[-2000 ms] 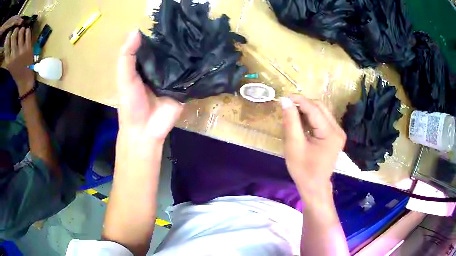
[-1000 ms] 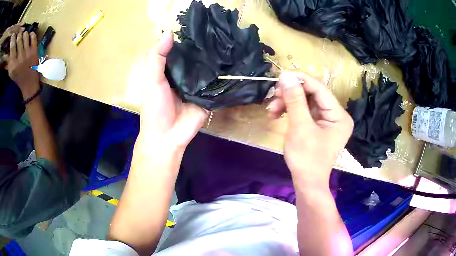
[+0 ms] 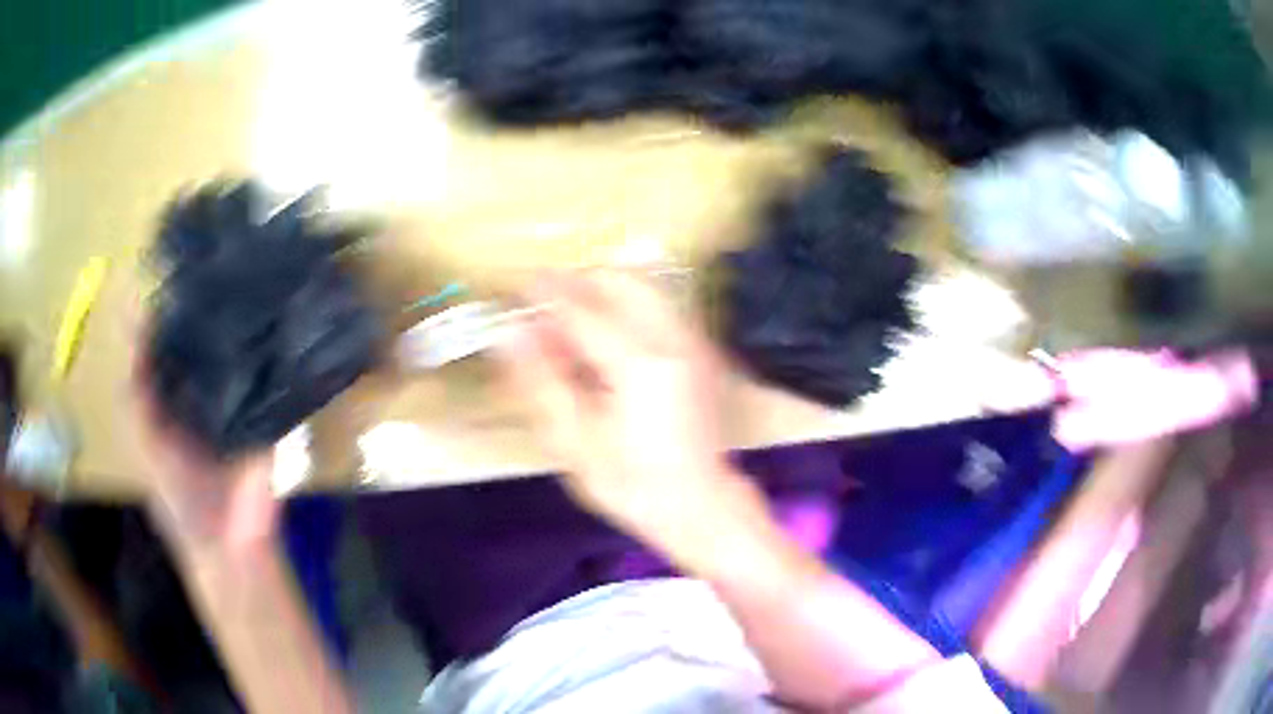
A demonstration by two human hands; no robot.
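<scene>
The view is heavily blurred. My left hand [image 3: 210, 488] holds a black ruffled cluster [image 3: 258, 314] above the left part of the tan board [image 3: 559, 188]. My right hand [image 3: 614, 384] is over the board's middle, with its fingertips beside the small white glue dish [image 3: 454, 335]. Whether the thin stick is in my fingers or in the dish cannot be made out. A second black ruffled piece [image 3: 824, 279] lies on the board to the right of my right hand.
A long row of black clusters [image 3: 782, 63] lies along the far edge by the green belt. A yellow tool [image 3: 80, 314] and a white squeeze bottle [image 3: 39, 449] are at left. A blurred clear bottle [image 3: 1047, 202] is at right, with a pink-lit patch [image 3: 1152, 398] below it.
The view has turned and shifted right. My right hand and the thin stick have left the held cluster, and the hand is now at the dish. My left hand still holds the cluster.
</scene>
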